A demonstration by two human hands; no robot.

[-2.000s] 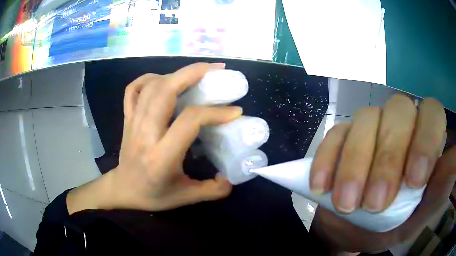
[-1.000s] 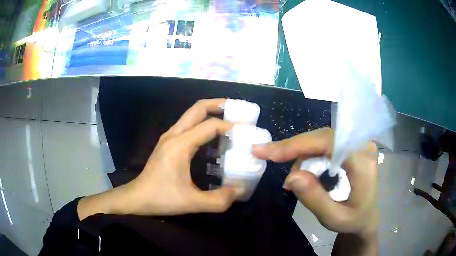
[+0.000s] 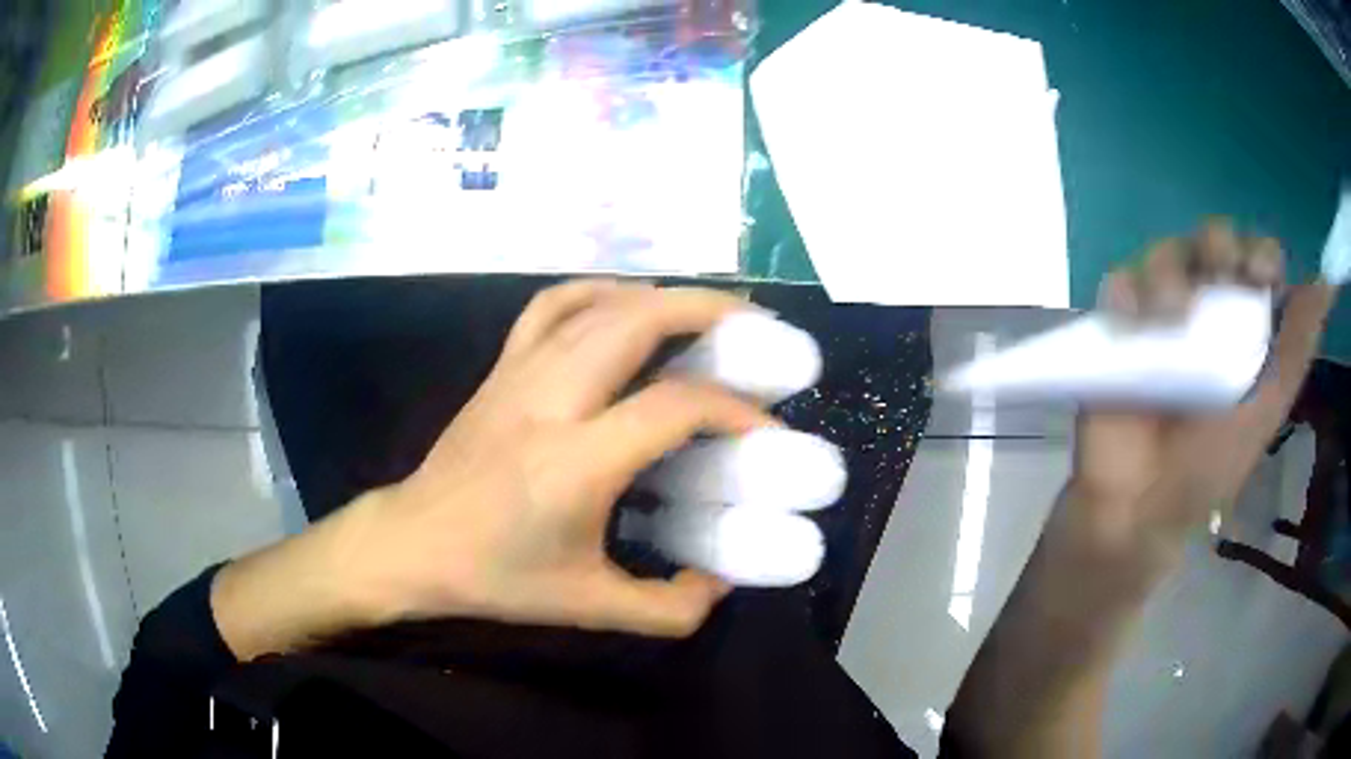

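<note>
My left hand (image 3: 519, 460) holds three white plastic housings (image 3: 788, 470) over my black-clothed lap, their rounded ends facing right. The upper housing sits between fingers, a little apart from the lower two, which touch each other. My right hand (image 3: 1193, 319) is blurred, off to the right, and holds the white squeeze cone (image 3: 1171, 356). The cone lies nearly level, its fine tip pointing left towards the housings but well apart from them. Small recesses on the housing ends cannot be made out.
The bench edge crosses above my hands. A white paper sheet (image 3: 926, 163) lies on the green mat (image 3: 1171, 119). Shiny printed sheets (image 3: 252, 193) lie at the upper left. Pale tiled floor (image 3: 163, 430) shows on both sides of my lap. Dark chair-like legs stand at the right edge.
The right hand has moved right and up, its finger leaving the housings. The cone has swung from upright to nearly level. The left hand and housings have shifted slightly right.
</note>
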